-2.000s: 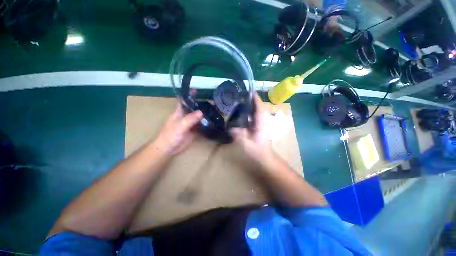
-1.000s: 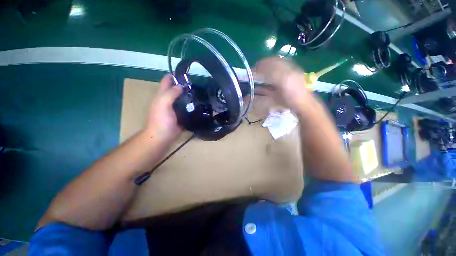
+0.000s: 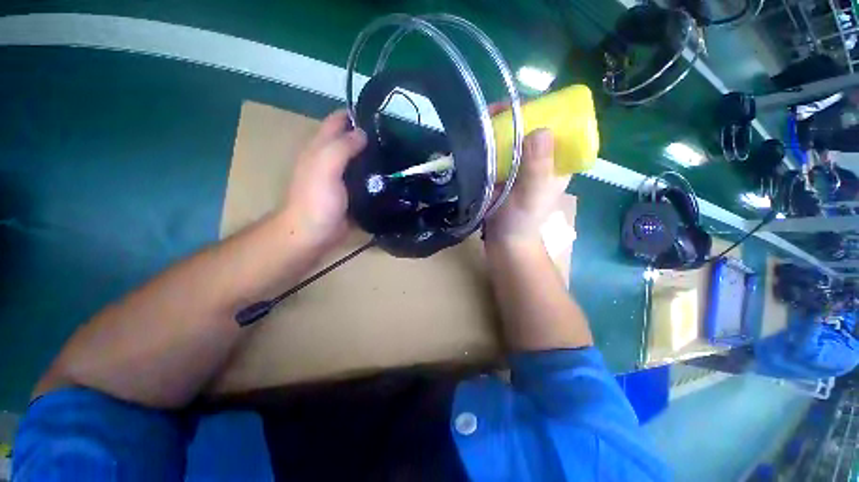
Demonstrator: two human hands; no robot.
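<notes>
My left hand (image 3: 325, 184) holds a black headset (image 3: 400, 221) by its left earcup, above the cardboard mat (image 3: 377, 320). Two clear hoops (image 3: 461, 56) arch over its soft black band. The boom microphone (image 3: 306, 281) sticks out to the lower left. My right hand (image 3: 527, 193) is shut on a yellow glue bottle (image 3: 556, 127), right of the hoops. The bottle's pale nozzle (image 3: 424, 169) points left inside the headset, its greenish tip near the pale hub (image 3: 375, 184) of the left earcup. Whether it touches is unclear.
A crumpled white tissue (image 3: 562, 231) lies at the mat's right edge. Another headset (image 3: 650, 226) stands to the right, above a yellowish block (image 3: 674, 318) and a blue tray (image 3: 731, 301). More headsets (image 3: 650, 56) are at the upper right. A person's blue sleeve (image 3: 810, 350) shows far right.
My right hand has picked up the yellow bottle and brought it left to the headset, with its nozzle inside. My left hand still holds the headset, now with the microphone out to the lower left.
</notes>
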